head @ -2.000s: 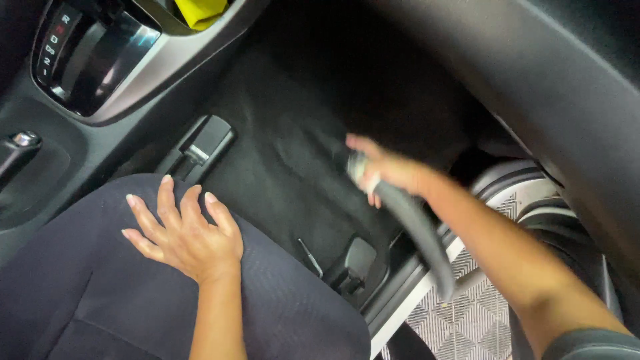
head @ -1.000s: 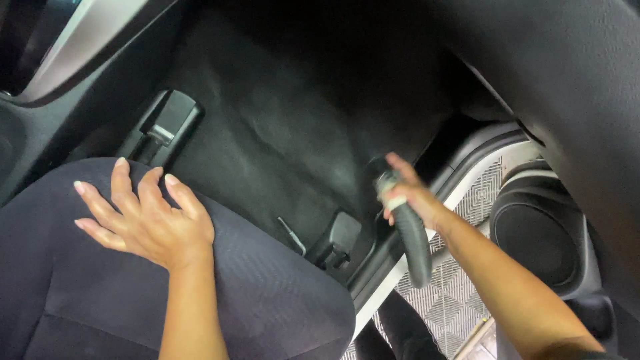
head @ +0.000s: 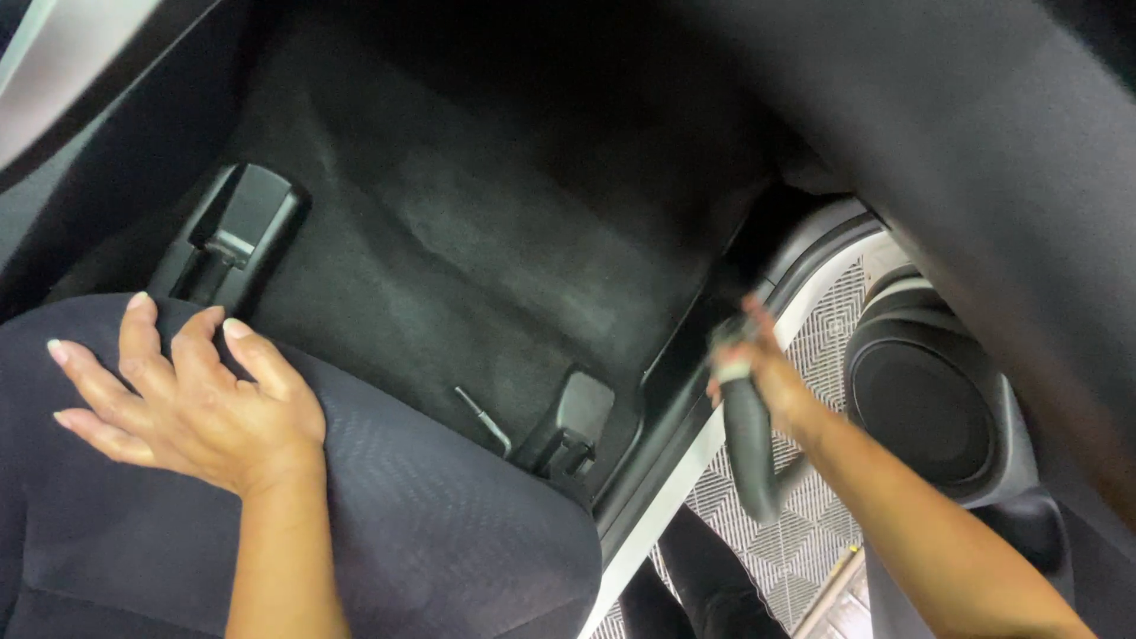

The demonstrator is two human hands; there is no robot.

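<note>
My left hand [head: 200, 399] rests with spread fingers on the front of a dark fabric car seat [head: 426, 532] and holds nothing. On the right, above the door sill, my right hand [head: 768, 364] grips a dark hose-like tool [head: 750, 444] with a pale collar and a clear-looking front end. Motion blurs its tip, so its exact kind cannot be told. Left of that hand lies the black carpet [head: 497, 248] of the footwell, with paler patches on it. My right fingers appear near the sill trim, and contact between tip and trim cannot be told.
Two plastic-covered seat rail ends, left [head: 248, 209] and right [head: 586, 404], stand on the carpet beside a thin metal rod [head: 484, 422]. A white door sill [head: 657, 524] borders patterned floor tiles [head: 781, 550]. The door panel holds a round speaker [head: 923, 413]. Dark-clothed legs show below.
My right hand has moved with the tool from over the carpet to the door sill side. My left hand stays on the seat. The view has shifted toward the door.
</note>
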